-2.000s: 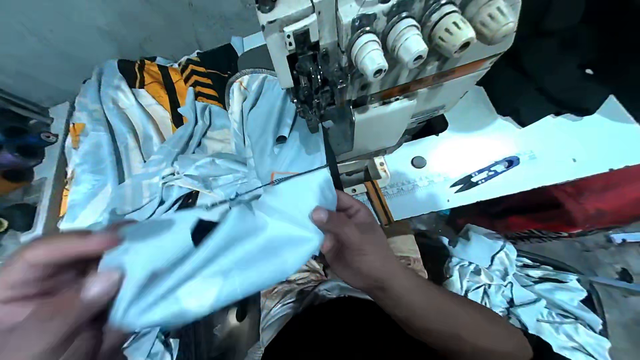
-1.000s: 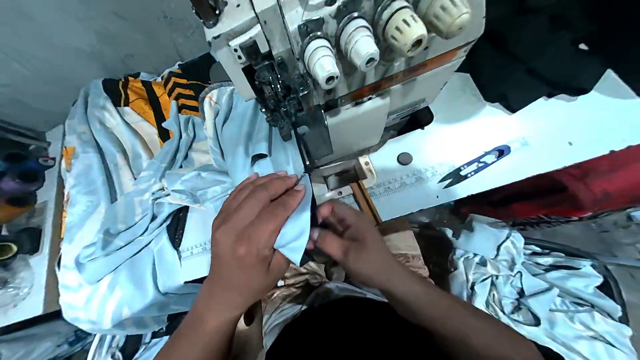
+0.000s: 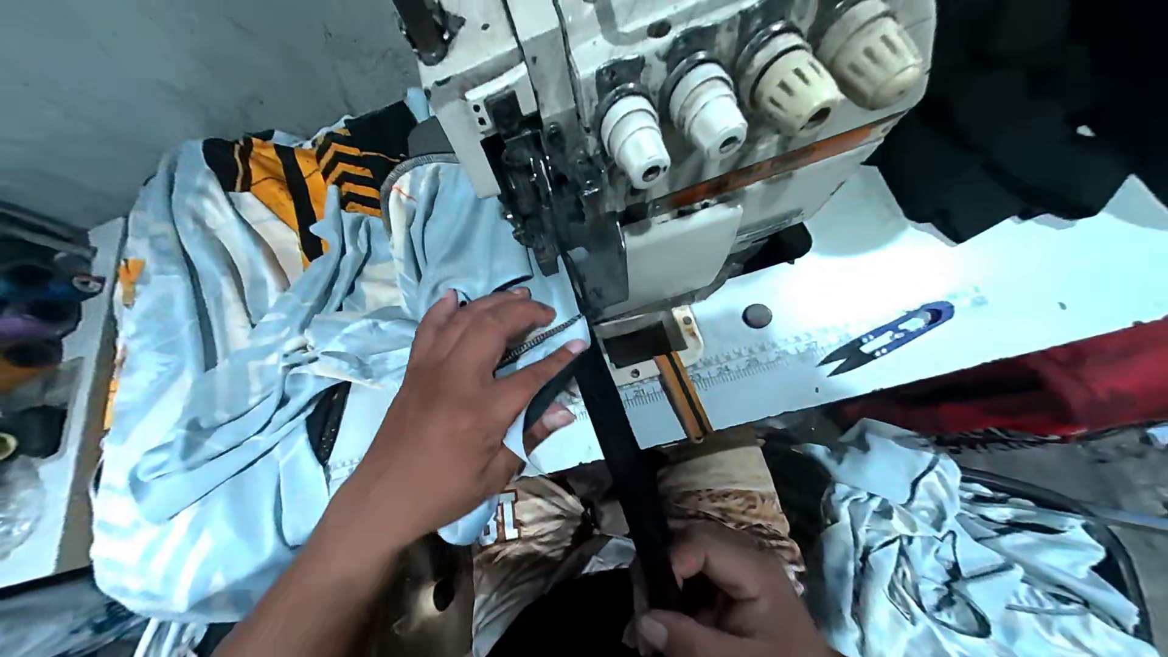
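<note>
An overlock sewing machine (image 3: 680,233) stands at the upper middle, its presser foot area at its left side. My left hand (image 3: 465,392) lies on light blue fabric (image 3: 461,233) just in front of the foot, fingers spread, with a folded seamed edge between thumb and fingers. A black fabric strip (image 3: 616,429) runs from beside the foot toward me. Its near end is pinched in my right hand (image 3: 721,593), at the lower middle. Part of the blue fabric under my left hand is hidden.
Thread snips (image 3: 890,338) and a dark round disc (image 3: 757,316) lie on the white table (image 3: 776,374) at right. Light blue and orange garments (image 3: 219,401) pile up at left. Black cloth (image 3: 1031,119) is at upper right, a heap of pale cloth (image 3: 967,557) at lower right, thread cones (image 3: 41,292) at far left.
My right hand has moved from near the machine down toward me, and the black strip now stretches out from the foot. My left hand stays on the fabric by the foot.
</note>
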